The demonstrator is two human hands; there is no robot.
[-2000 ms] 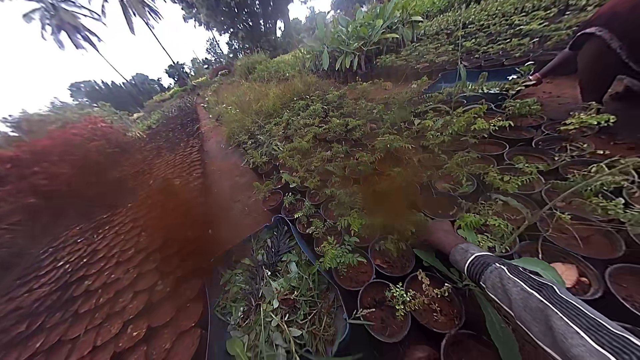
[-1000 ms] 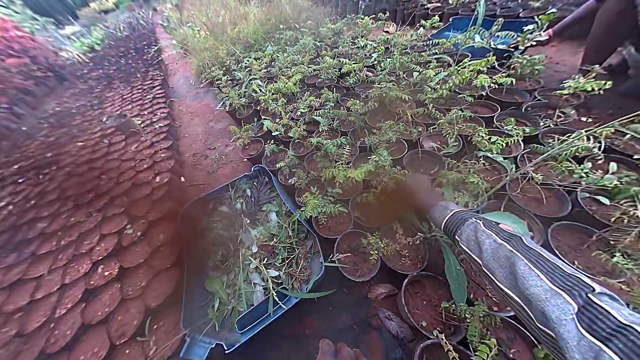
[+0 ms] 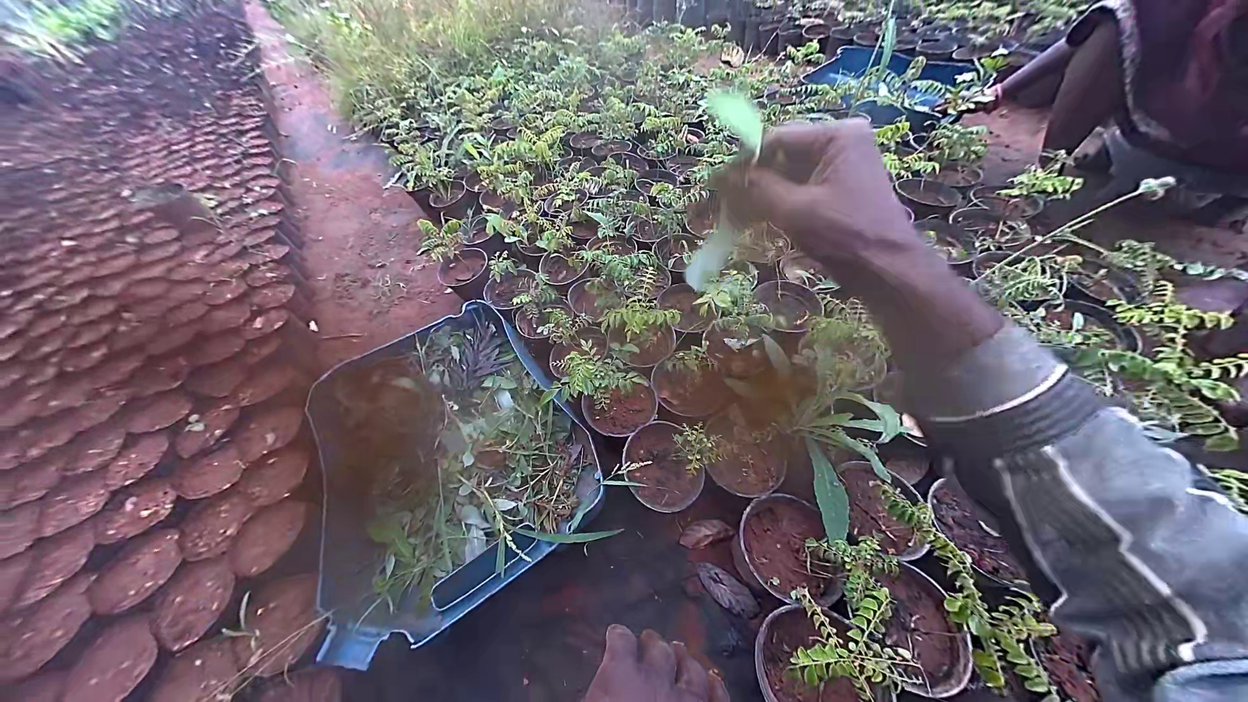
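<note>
Raised above the potted seedlings, my right hand [image 3: 814, 190] pinches a green leafy plant [image 3: 736, 122], blurred, with leaves sticking out above and below the fingers. At the bottom edge, my left hand [image 3: 651, 668] shows only its fingers and knuckles over dark ground; whether it holds anything is hidden. Left of centre lies a blue plastic tray [image 3: 453, 609], cut from a container, with pulled green plants [image 3: 478, 448] heaped in it. Round pots of reddish soil [image 3: 663, 468] with small seedlings stand right beside the tray.
Rows of soil-filled pots [image 3: 146, 468] cover the left side, with a red earth path [image 3: 346, 224] between the beds. At the upper right, a crouching person [image 3: 1160, 88] reaches toward another blue container [image 3: 858, 68]. A long-leaved plant [image 3: 829, 487] stands among the near pots.
My right hand has risen from low among the pots and now holds a leafy plant up. More of my left hand shows at the bottom edge. The view has tilted downward.
</note>
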